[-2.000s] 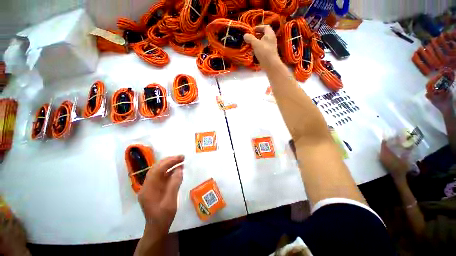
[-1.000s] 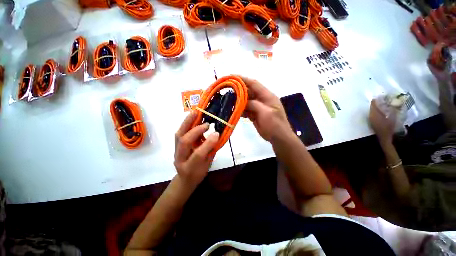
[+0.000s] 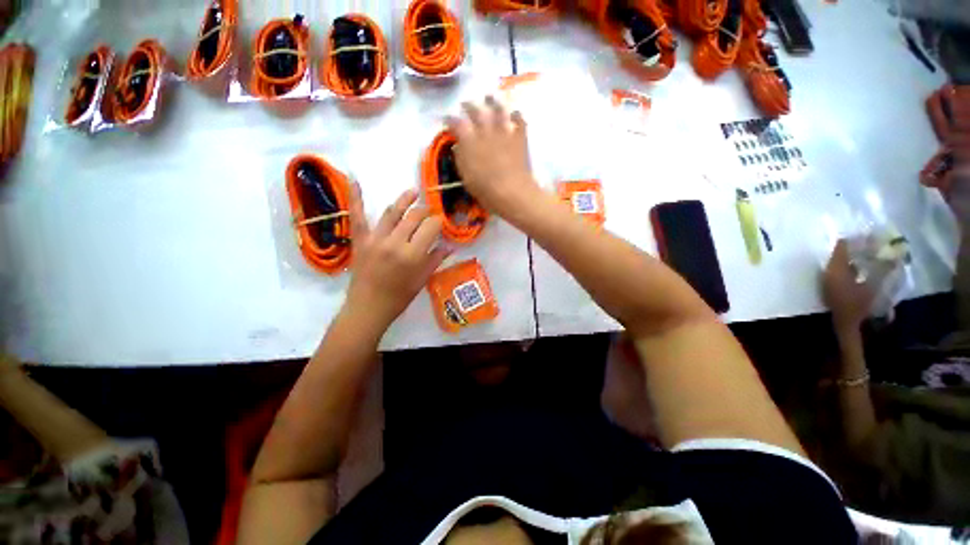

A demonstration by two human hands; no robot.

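Observation:
A tied orange cable coil [image 3: 434,187] with black plug ends lies on the white table. My right hand [image 3: 494,154] is over its right side, fingers spread past its top; the palm side is hidden. My left hand [image 3: 396,253] is open and empty, low between this coil and a coil in a clear bag [image 3: 319,216] to the left. A stack of orange QR cards [image 3: 464,295] lies near the table edge. A single QR card [image 3: 582,200] lies right of my right hand.
Bagged coils [image 3: 354,55] stand in a row at the back left. Loose coils [image 3: 718,37] lie at the back right. A smartphone [image 3: 689,253], a yellow-green stick [image 3: 750,227] and a label sheet [image 3: 764,149] lie right. Other people's arms show at both sides.
The coil picked from the heap was held up by both hands and is now down on the table. My left hand has let go. The view has shifted.

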